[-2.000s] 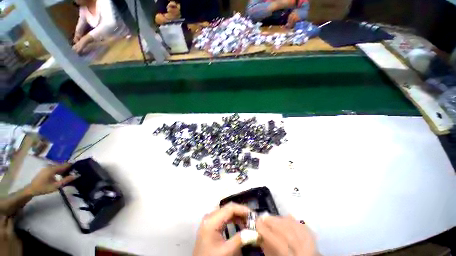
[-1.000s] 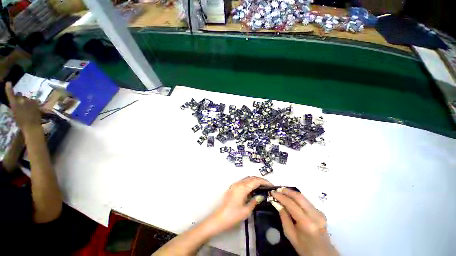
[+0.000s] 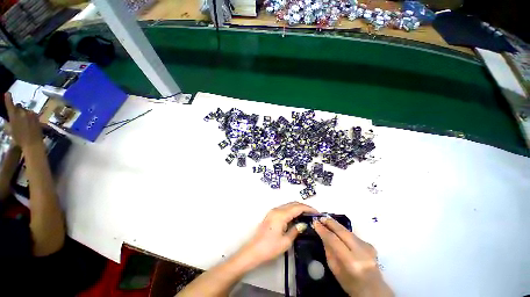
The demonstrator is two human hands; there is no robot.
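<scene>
A glossy black housing (image 3: pixel 314 261) with a pale round disc in its floor lies at the near edge of the white bench. My left hand (image 3: pixel 275 233) grips its far left rim, with a cream cot on the thumb. My right hand (image 3: pixel 350 253) rests over its far right part, fingertips pressed inside near the far end. The fingertips of both hands nearly meet there; any small part between them is hidden. A pile of small dark circuit board modules (image 3: pixel 296 139) lies on the bench beyond my hands.
A neighbour's arm (image 3: pixel 39 180) is at the left beside a blue box (image 3: pixel 96 104) with thin wires. A green belt (image 3: pixel 279 72) runs behind the pile, with a pale post (image 3: pixel 139 52). Silver-white parts (image 3: pixel 325 13) lie across the belt. Small specks (image 3: pixel 373 187) lie right of the pile.
Over two seconds the view has shifted and the housing has turned. Since one second ago, both hands stay at its far end with slight finger movement. The neighbour's housing has moved left.
</scene>
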